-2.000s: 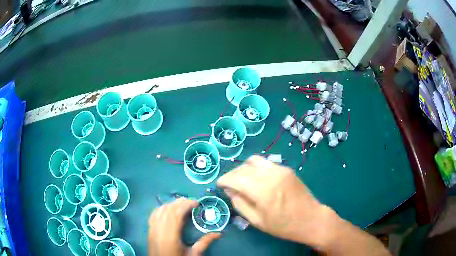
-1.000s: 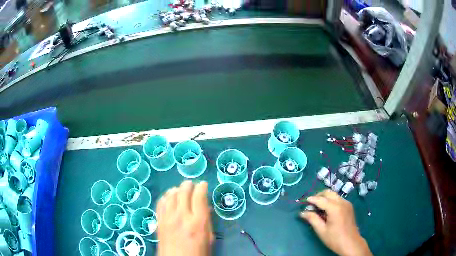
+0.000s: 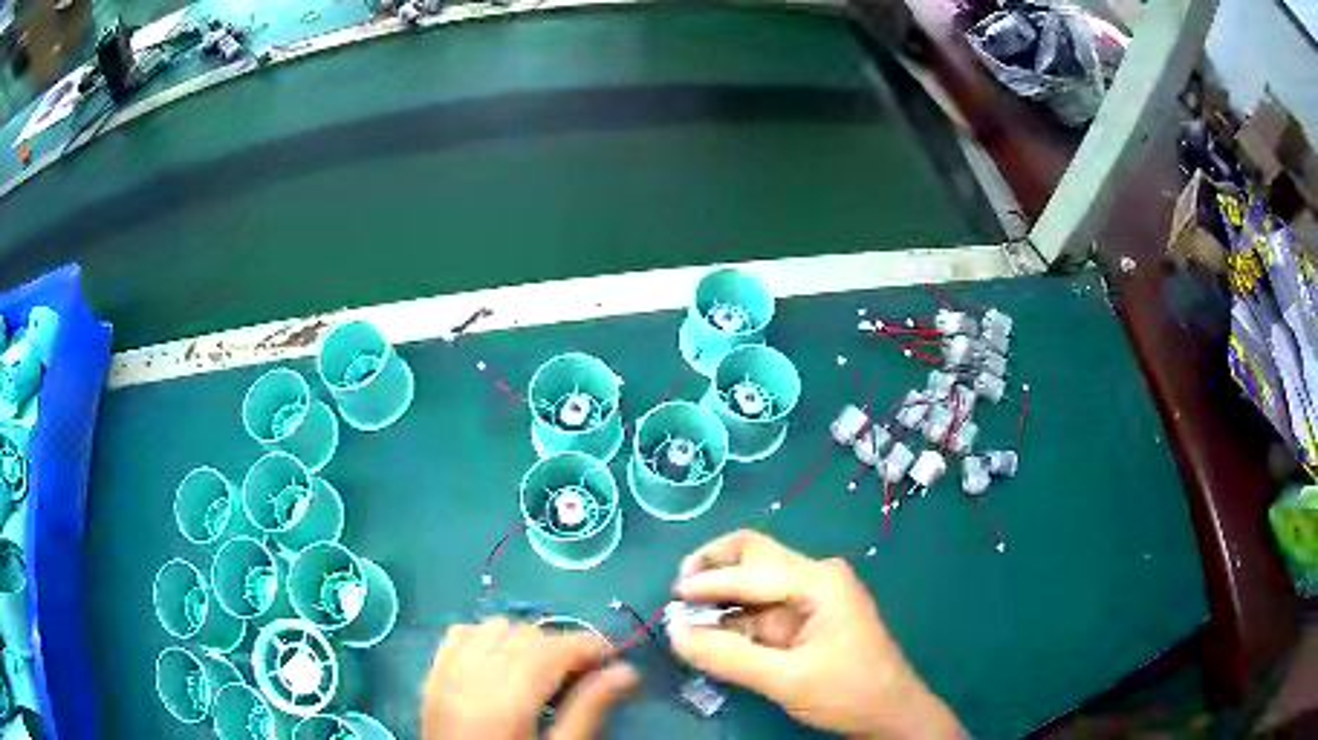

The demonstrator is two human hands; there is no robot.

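My left hand (image 3: 506, 672) is at the bottom centre, around a teal fan housing (image 3: 575, 627) that it mostly hides; only part of the rim shows. My right hand (image 3: 781, 622) is just right of it and pinches a small silver-white DC motor (image 3: 697, 616) between thumb and fingers. Red and dark lead wires (image 3: 636, 632) run from the motor toward the left hand. A small grey part (image 3: 703, 695) lies on the mat below the right hand. Several housings with motors in their centres (image 3: 679, 460) stand just beyond the hands.
More teal housings (image 3: 294, 503) stand at left, one upturned with a pale spoked face (image 3: 295, 667). A blue bin (image 3: 65, 492) of housings is at the left edge. Loose motors with wires (image 3: 947, 412) are heaped at right. A whitish rail (image 3: 578, 299) edges the green conveyor; a pale post (image 3: 1113, 138) rises at right.
A housing from the back of the left group is now under my left hand. My right hand has moved left from the motor heap with a motor. Another filled housing now stands in the centre group.
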